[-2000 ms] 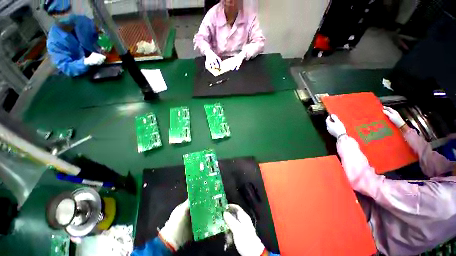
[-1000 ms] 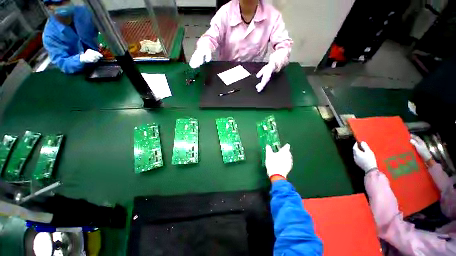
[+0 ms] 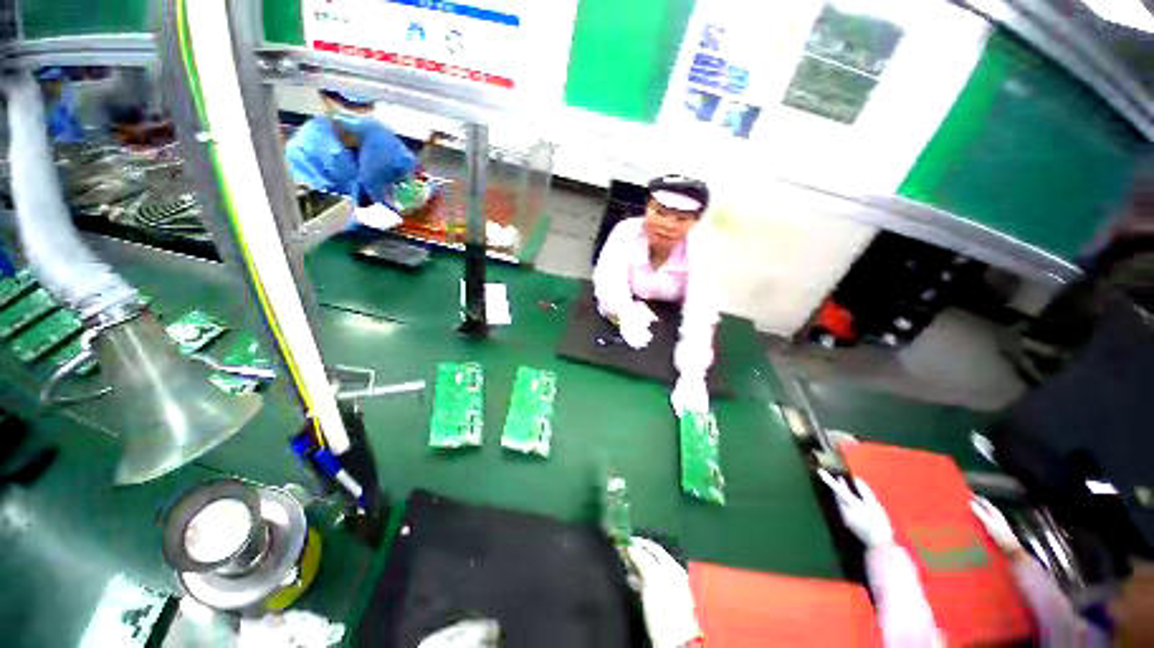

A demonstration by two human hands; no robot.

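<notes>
My right hand point(image 3: 661, 592), in a white glove, holds a green circuit board point(image 3: 616, 509) upright, seen nearly edge-on, at the right far corner of the black mat point(image 3: 506, 570). The board is blurred. My left hand point(image 3: 461, 635) is a blurred white glove cut off by the bottom edge over the mat; its fingers cannot be made out. Two green boards point(image 3: 457, 405) point(image 3: 529, 411) lie side by side beyond the mat. Another board point(image 3: 701, 458) lies farther right, with the facing worker's gloved hand at its far end.
An orange-red mat point(image 3: 785, 610) lies right of the black mat. A silvery pot point(image 3: 234, 538) and crumpled white wipes point(image 3: 294, 630) are at the left. A clear funnel point(image 3: 177, 403) hangs at upper left beside a slanting post point(image 3: 260, 241). A pink-sleeved neighbour holds an orange-red sheet point(image 3: 930, 532).
The view has tilted up. My right hand has drawn back towards the mat with a board in it. The facing worker now reaches to a board. My left hand has come into view.
</notes>
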